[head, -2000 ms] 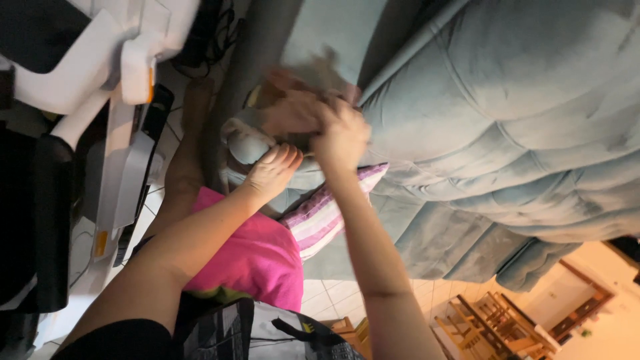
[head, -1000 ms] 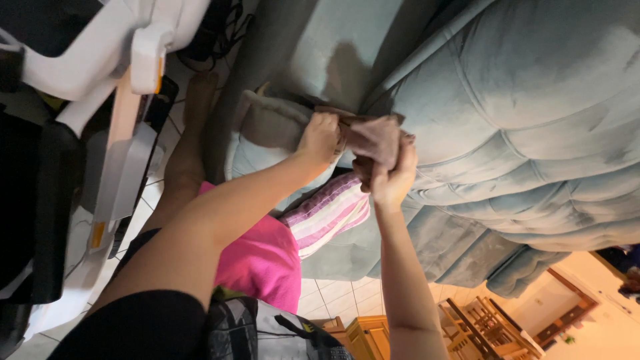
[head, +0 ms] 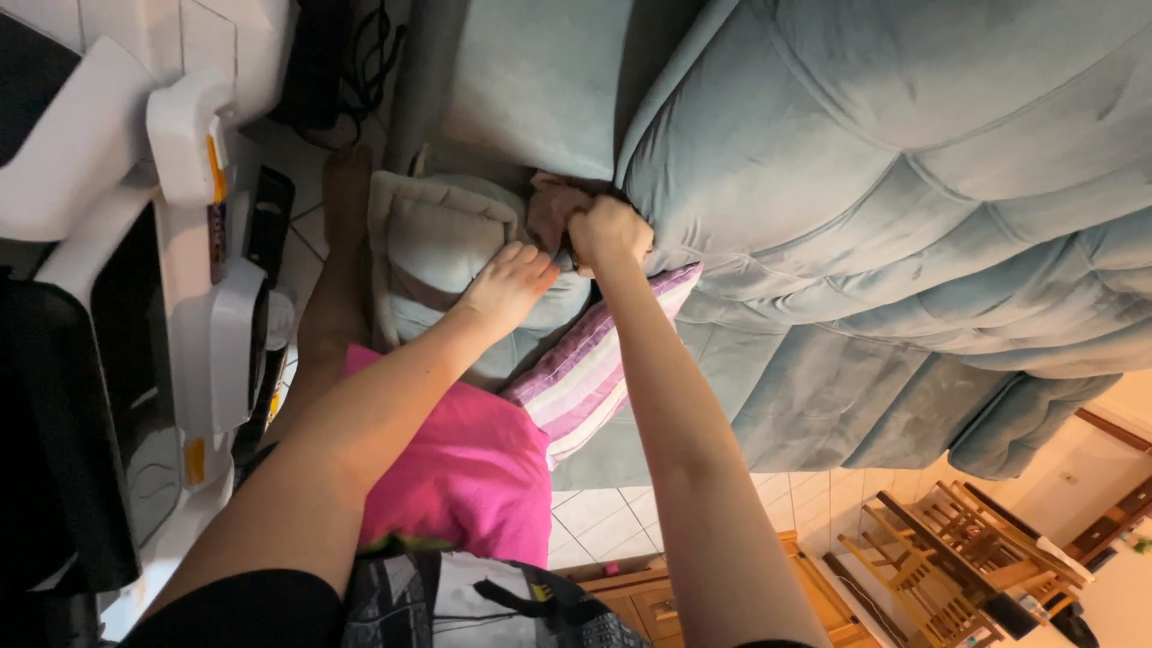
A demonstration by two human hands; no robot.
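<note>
A dusty-pink cloth [head: 553, 212] lies bunched in the corner between the seat and the backrest of a grey-blue sofa [head: 540, 81]. My right hand [head: 610, 236] is closed on its right part, against the backrest. Just left of the cloth, my left hand [head: 513, 283] rests palm down with fingers extended on a grey cushion or padded fabric piece [head: 450, 225]; its fingertips are beside the cloth. Below both hands a purple and white striped pillow [head: 585, 360] leans on the sofa. The underside of the cloth is hidden.
White and black equipment [head: 189, 225] stands close at the left, with dark cables [head: 364, 72] near it. My bare leg and pink shorts [head: 459, 468] are beside the sofa. Wooden chairs and a table [head: 954, 549] are at the lower right.
Both hands held the cloth up a second ago; now it is down in the sofa corner. The left hand has let go and moved left onto the grey cushion.
</note>
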